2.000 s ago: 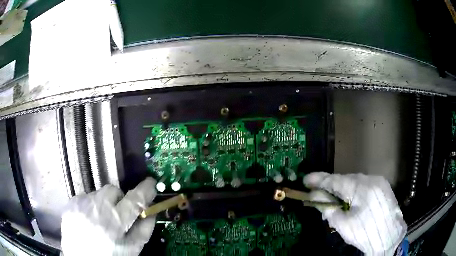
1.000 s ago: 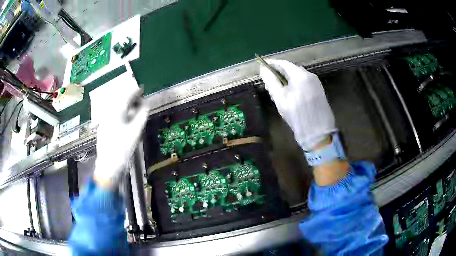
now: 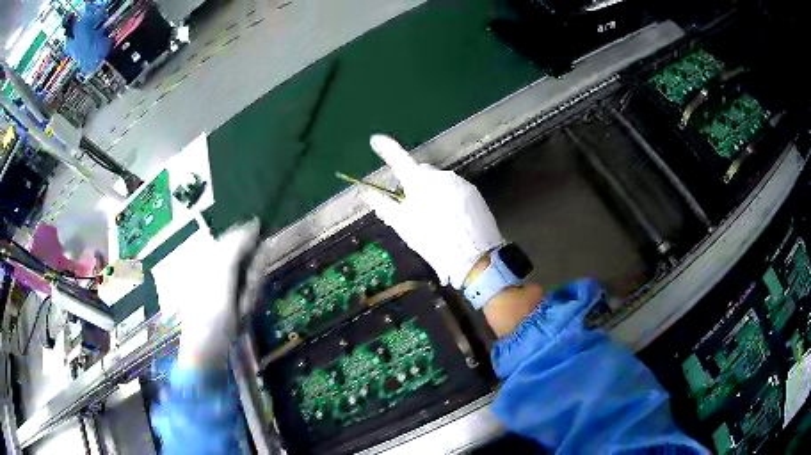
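Note:
A black carrier (image 3: pixel 356 333) lies on the conveyor with two green board strips in it, the upper (image 3: pixel 333 284) and the lower (image 3: pixel 369 369). A brass-coloured clip (image 3: pixel 391 292) lies between the strips. My right hand (image 3: pixel 436 213), in a white glove, is above the carrier's upper right corner, with thin gold-coloured tweezers (image 3: pixel 372 185) in it and one finger stretched out. My left hand (image 3: pixel 200 280), also in a white glove, is blurred at the carrier's left side. A dark shape (image 3: pixel 248 267) shows along its edge; its grip cannot be made out.
A green mat (image 3: pixel 356 98) lies beyond the metal rail (image 3: pixel 498 133). A sample board (image 3: pixel 144 213) lies on a white sheet at left, near a cream button box (image 3: pixel 120 283). Another carrier holds boards (image 3: pixel 734 120) at upper right; more boards (image 3: pixel 734 355) are at lower right.
The view has turned and shifted, showing more floor at upper left. Both hands have left the clips between the strips. The right hand still holds the tweezers, now pointing left.

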